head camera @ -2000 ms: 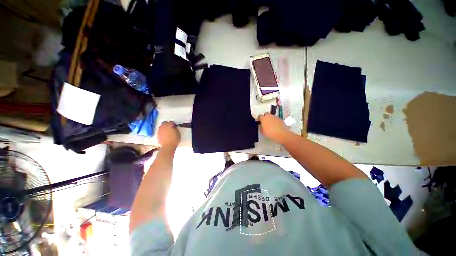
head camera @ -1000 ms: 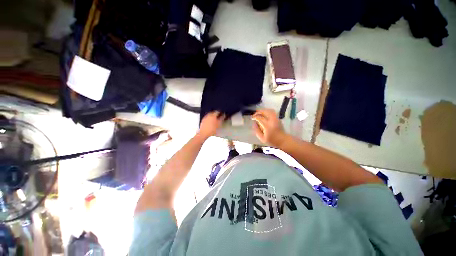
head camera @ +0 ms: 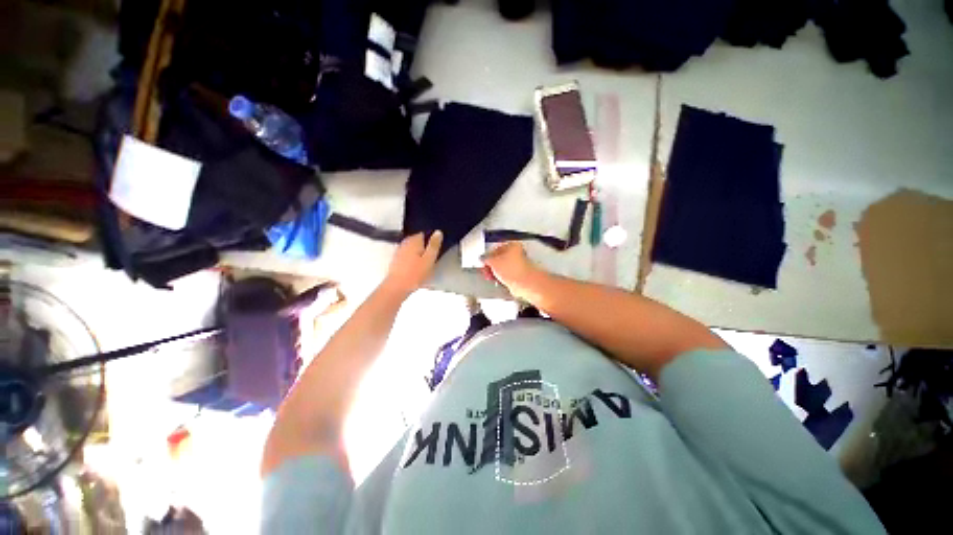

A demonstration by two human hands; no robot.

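Note:
A navy fabric stack (head camera: 460, 157) lies in front of me, its near right part folded over so its edge runs diagonally. My left hand (head camera: 418, 256) grips its near corner. A small white paper label (head camera: 472, 249) lies beside that corner. My right hand (head camera: 509, 266) is at the label's right edge, fingers bunched; a small reddish spot shows at the fingertips, and whether they hold anything is unclear. A dark tie strip (head camera: 366, 228) sticks out left of the stack, and its other end shows on the right, bent upward near the green tool (head camera: 596, 224).
A smartphone (head camera: 565, 136) and a pale pinkish strip (head camera: 609, 141) lie to the right. A second navy stack (head camera: 721, 199) lies beyond the table joint. Dark cloth with a white sheet (head camera: 157, 183) and a water bottle (head camera: 270, 128) is at left. A fan (head camera: 42, 387) stands lower left.
My hands have left the tie strip's ends and come together at the stack's near edge. The stack's near right part has been folded back. My right hand has moved left to the label.

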